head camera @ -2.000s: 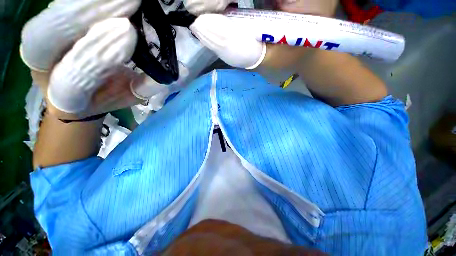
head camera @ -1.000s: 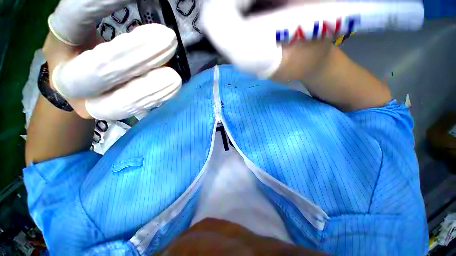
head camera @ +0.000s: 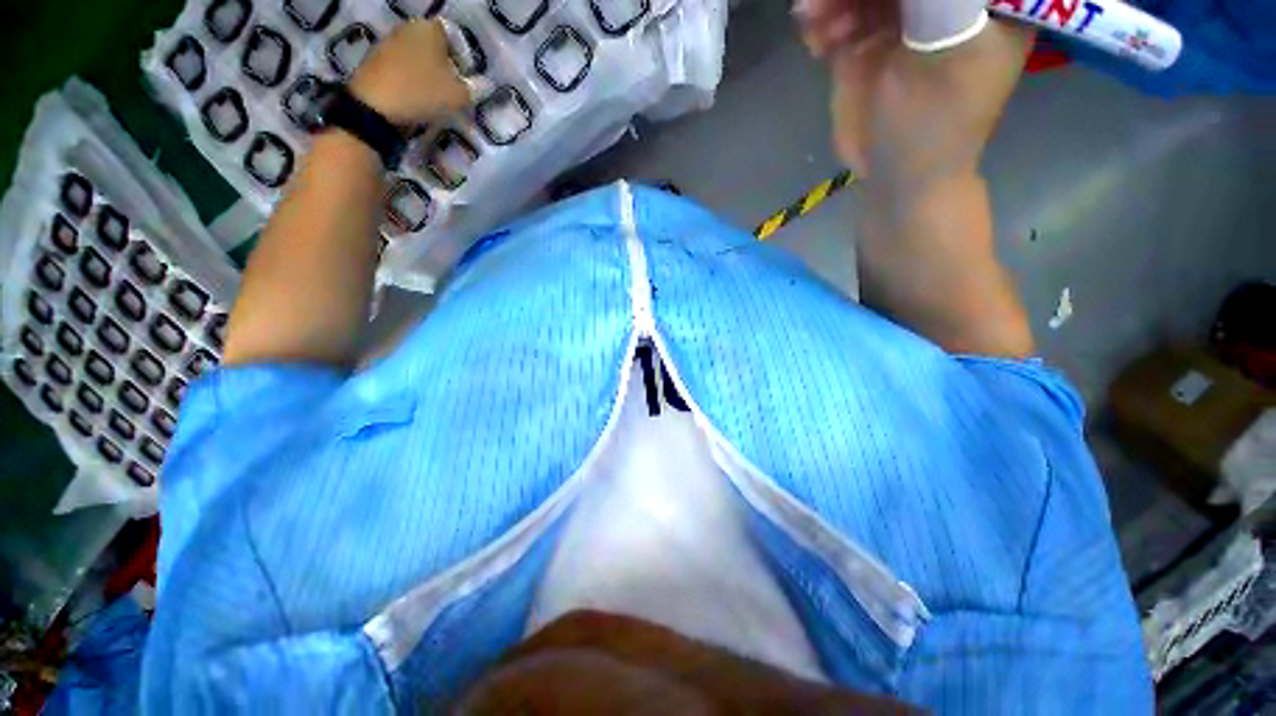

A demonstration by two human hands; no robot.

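My left hand [head camera: 413,73], with a black band on its wrist, is over the large white tray [head camera: 616,133] ahead. The tray holds rows of black ring-shaped frames [head camera: 564,59]. My left fingers are hidden or blurred, so I cannot tell if they hold a frame. My right hand [head camera: 917,105] is raised at the top edge, partly cut off, with a white finger cot showing. It holds the white paint marker [head camera: 1099,25] with red and blue lettering, its barrel end pointing right. The marker's tip is not visible.
A second white tray [head camera: 105,287] of black frames lies at left on the dark green surface [head camera: 133,133]. Yellow-and-black tape [head camera: 803,204] marks the grey floor. A cardboard box [head camera: 1189,406] is at right, with white packaging [head camera: 1203,602] below it. Blue material is at top right.
My left hand has moved from in front of my chest out to the tray, and the black frame held there is no longer seen. My right hand has moved up and right with the marker.
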